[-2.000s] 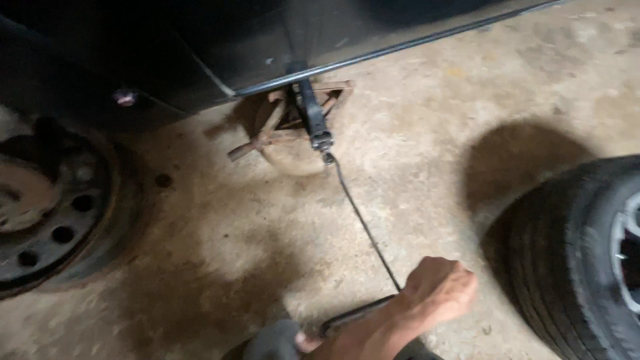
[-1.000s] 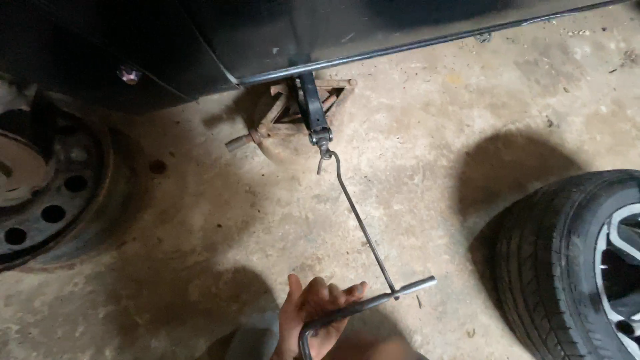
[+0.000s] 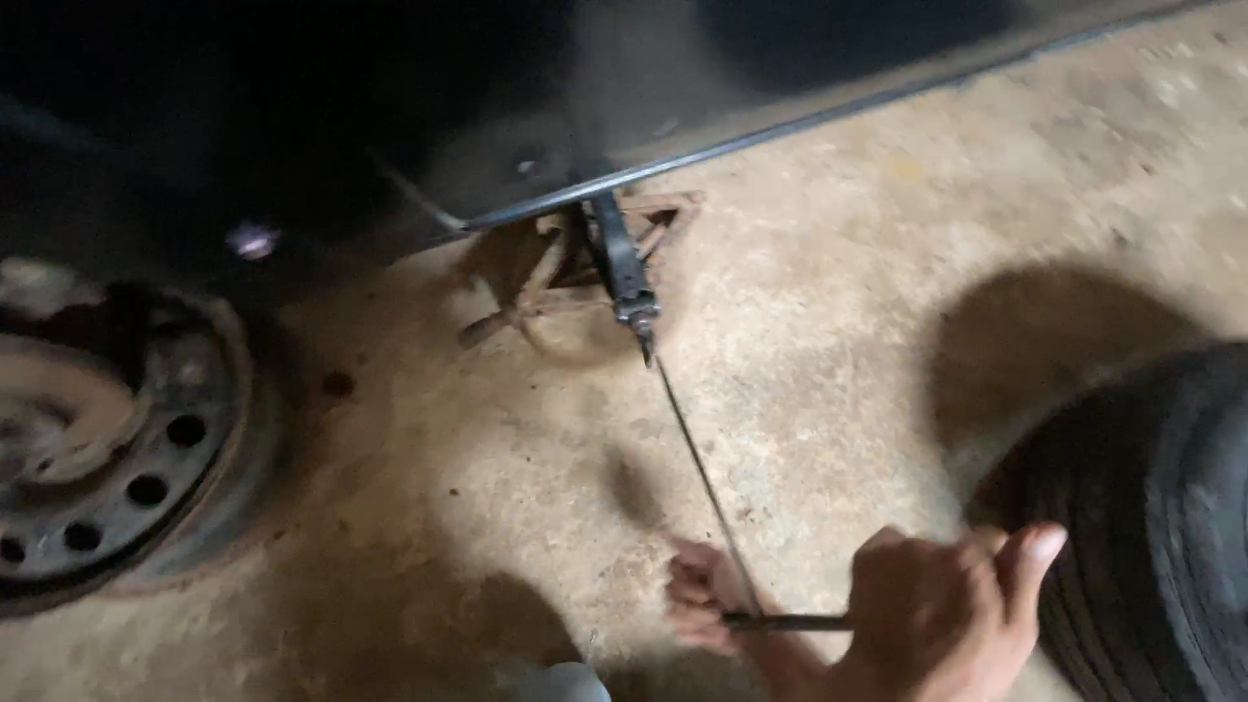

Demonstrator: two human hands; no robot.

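A rusty scissor jack [image 3: 624, 258] stands on the floor under the sill of a dark car [image 3: 643, 107]. A thin metal crank rod [image 3: 697, 444] runs from the jack's screw end down to a dark handle bar [image 3: 788, 622]. My left hand [image 3: 941, 609], on the right with its back up and thumb out, closes on the bar's right end. Its forearm crosses over my right one. My right hand [image 3: 702, 597] lies at the bar's left end, close to the rod's lower end, fingers curled. Blur hides whether that hand grips the bar.
A steel wheel rim [image 3: 200, 429] with round holes is at the left, beside the car. A tyre [image 3: 1121, 507] lies at the right edge, near my left hand. Concrete floor [image 3: 468, 497] with stains spreads between them. Something pale grey [image 3: 561, 682] shows at the bottom edge.
One second ago only one hand was clearly seen at the handle; now both are there, my left one on the right side. The crank handle has turned from its earlier angle.
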